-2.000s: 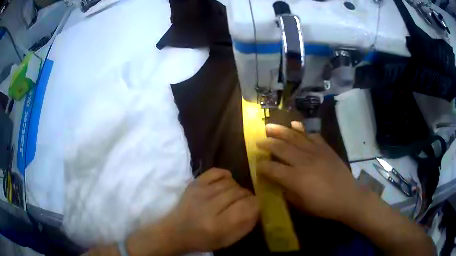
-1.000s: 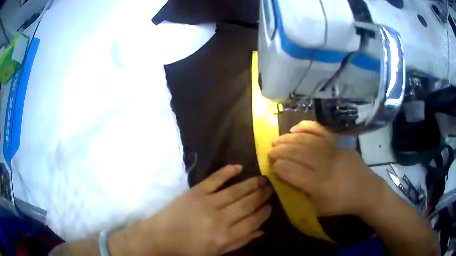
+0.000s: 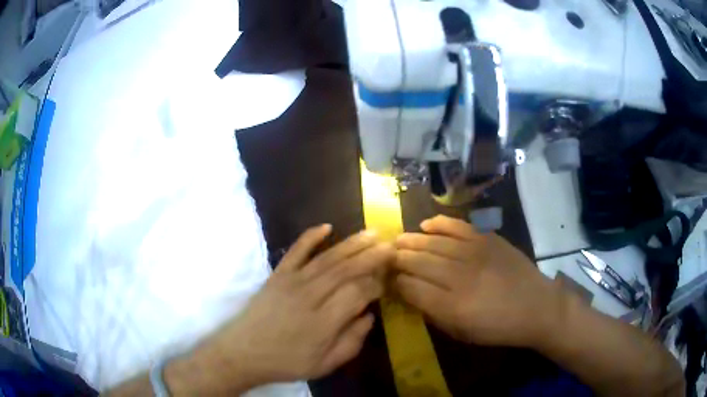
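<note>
A yellow strip (image 3: 411, 349) lies lengthwise on the dark brown fabric (image 3: 310, 167) and runs under the lit needle area of the sewing machine (image 3: 411, 58). The presser foot (image 3: 403, 177) is small and blurred at the strip's right edge. My left hand (image 3: 322, 298) lies flat on the brown fabric with its fingertips on the strip. My right hand (image 3: 473, 283) lies flat on the right, fingertips on the strip's right edge. The fingertips of both hands meet in front of the foot. Neither hand grips anything that I can see.
White cloth (image 3: 163, 256) is spread left of the brown fabric. On the right are thread snips (image 3: 608, 277), a small flat plate (image 3: 574, 285), dark-handled scissors (image 3: 659, 240) and dark cloth. A bright green item (image 3: 11, 139) is at the far left.
My left hand has moved forward and its fingers now reach onto the strip beside my right hand's. The strip lies straighter at its near end. The camera view has also shifted.
</note>
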